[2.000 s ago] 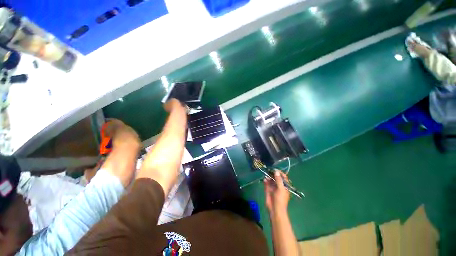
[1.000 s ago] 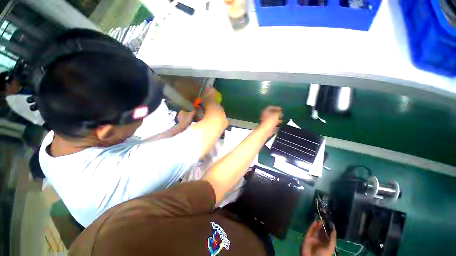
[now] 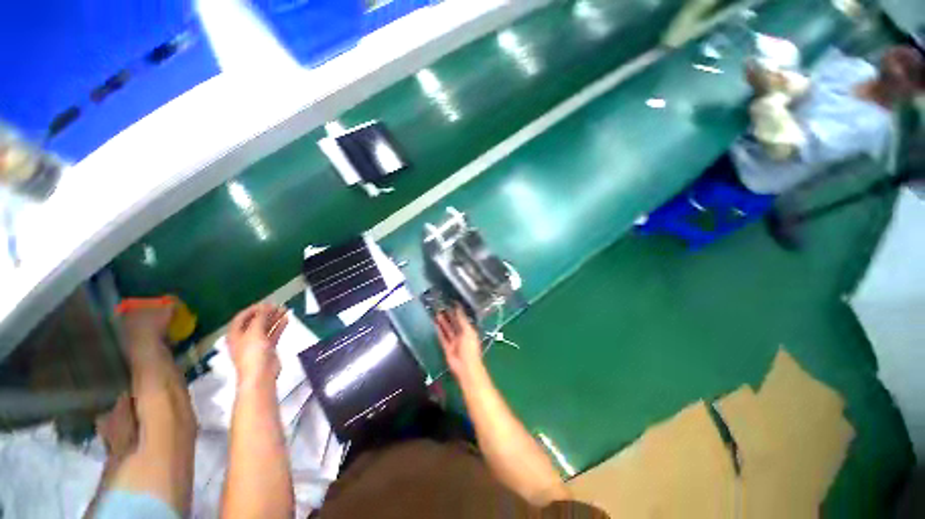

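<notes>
A striped black panel [image 3: 345, 276] lies on white sheets on the green bench. A larger glossy dark panel [image 3: 365, 377] lies nearer my body. My left hand [image 3: 258, 340] is over the white sheet pile [image 3: 294, 343], left of both panels, with bent fingers apart and nothing visible in it. My right hand [image 3: 456, 340] is at the small dark tray beside the black unit [image 3: 475, 272]; blur hides whether it holds the soldering iron. The silvery solder spool [image 3: 444, 229] sits at the unit's far end.
Another dark panel with white edges [image 3: 371, 152] lies on the green strip beyond the bench divider. A neighbour's hand [image 3: 147, 319] with an orange-yellow dispenser is at left. Another person works at upper right by a blue stool [image 3: 700, 213]. Cardboard [image 3: 781, 441] lies on the floor. A white shelf [image 3: 203, 137] crosses above.
The view has swung right. My left hand has moved back from the far bench edge to the white sheets. My right hand has moved in against the tray and black unit.
</notes>
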